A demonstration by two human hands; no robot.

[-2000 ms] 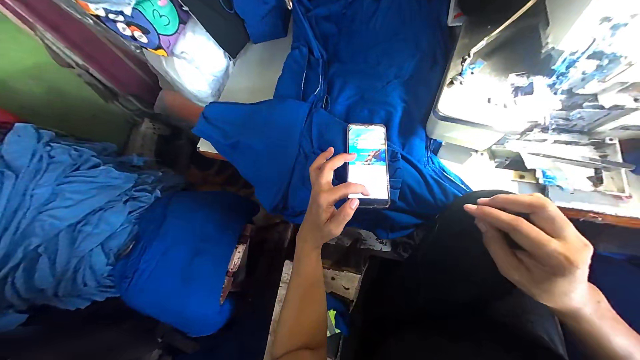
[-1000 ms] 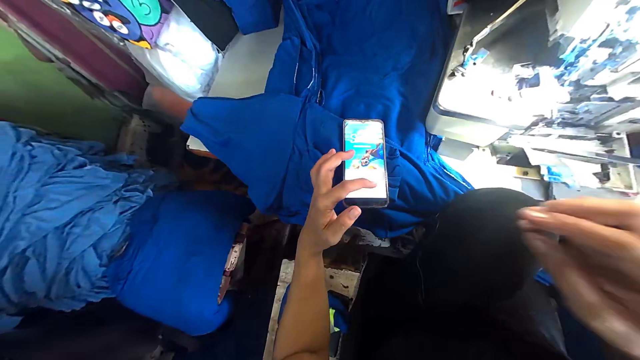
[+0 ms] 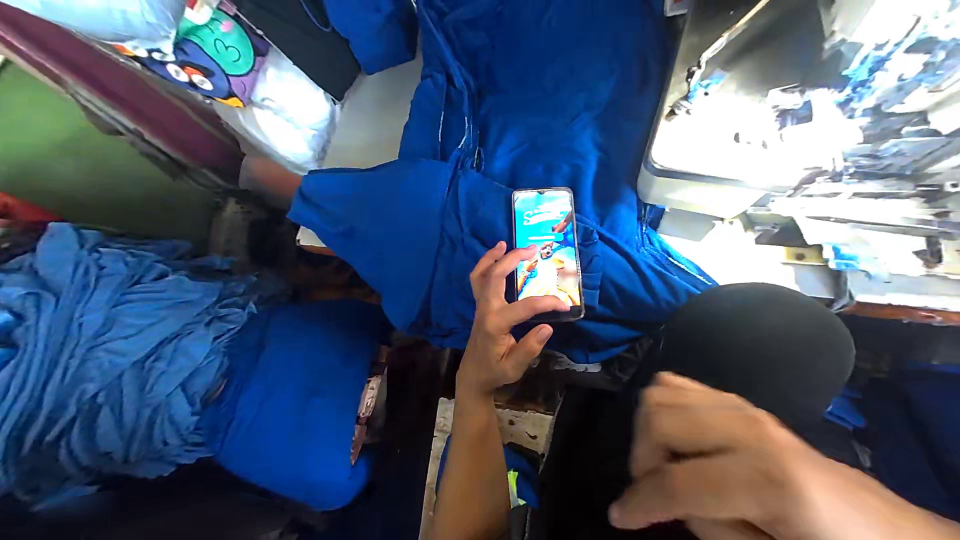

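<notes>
A smartphone (image 3: pixel 548 251) with a lit, colourful screen lies on a blue garment (image 3: pixel 570 105) spread over the work surface. My left hand (image 3: pixel 506 322) rests at the phone's left and lower edge, fingers spread, with fingertips over the screen; it does not grip the phone. Nearer to me on the right, my right hand (image 3: pixel 712 457) is blurred, raised over my dark-clothed lap, its fingers bent; whether it holds anything cannot be seen.
The sewing machine's bed (image 3: pixel 720 161), littered with scraps, stands at right. Crumpled light blue cloth (image 3: pixel 112 360) and a blue cloth bundle (image 3: pixel 292 405) lie at left. A white plastic bag (image 3: pixel 289 112) is at upper left. My knee (image 3: pixel 757 352) is beside the table edge.
My right hand has moved left and down from the right edge, over my lap. The picture on the phone's screen has changed. My left hand has stayed at the phone.
</notes>
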